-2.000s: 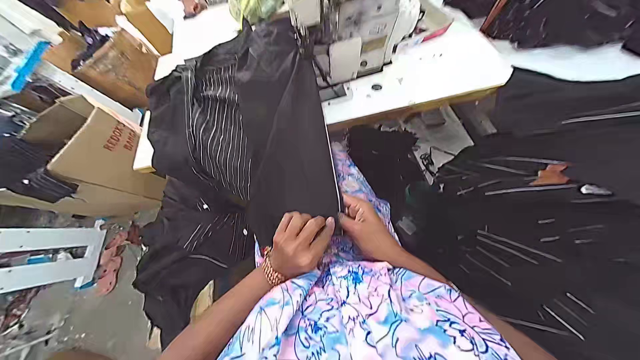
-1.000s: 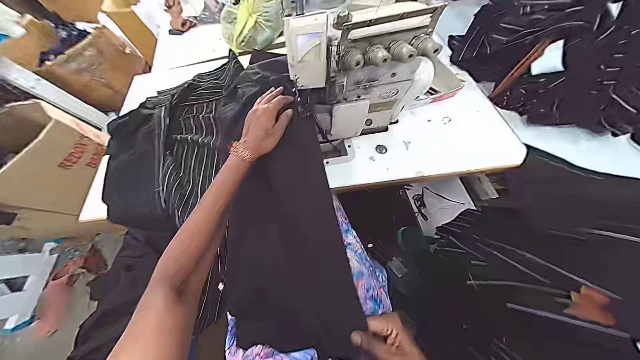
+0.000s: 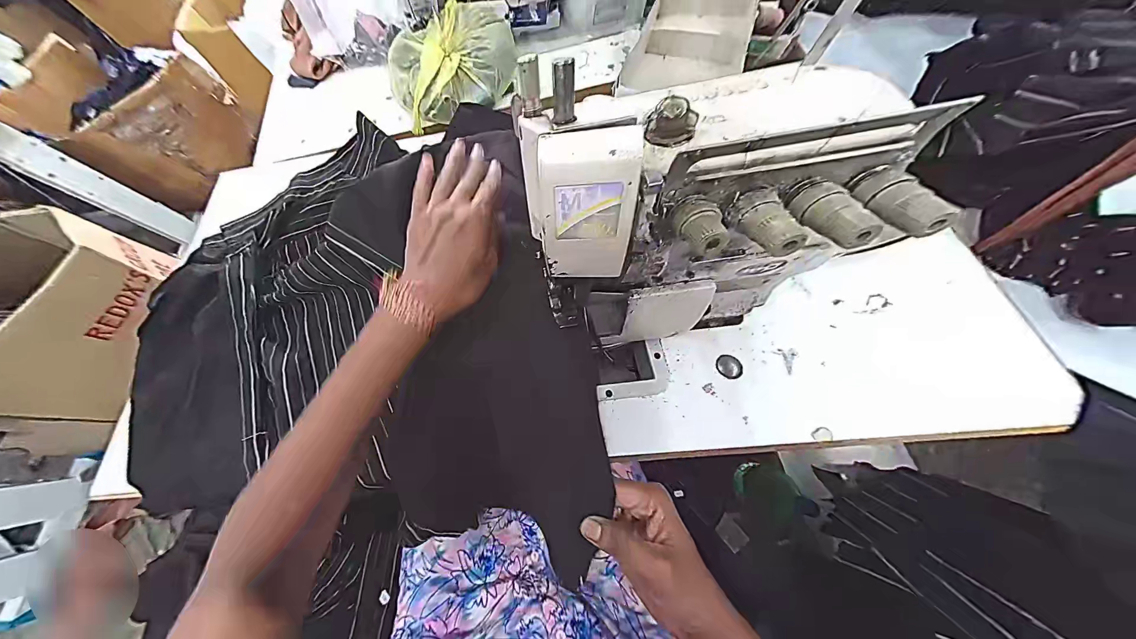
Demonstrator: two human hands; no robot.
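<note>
Black fabric lies over the table edge and hangs toward my lap, its right edge running under the presser foot of a white overlock sewing machine. My left hand rests flat on it just left of the machine's head, fingers extended, a bracelet at the wrist. Near my lap, my right hand pinches the fabric's right edge between thumb and fingers. A pinstriped black piece lies bunched on the left, partly behind my left forearm.
The white sewing table extends right. A tied yellow-green bag sits behind the machine. A cardboard box stands at the left. Dark striped fabric is piled at the lower right, more at the upper right.
Two seconds ago both hands were together at the fabric's lower edge. My left hand has moved up beside the machine head and stays there. The machine now appears closer in view.
</note>
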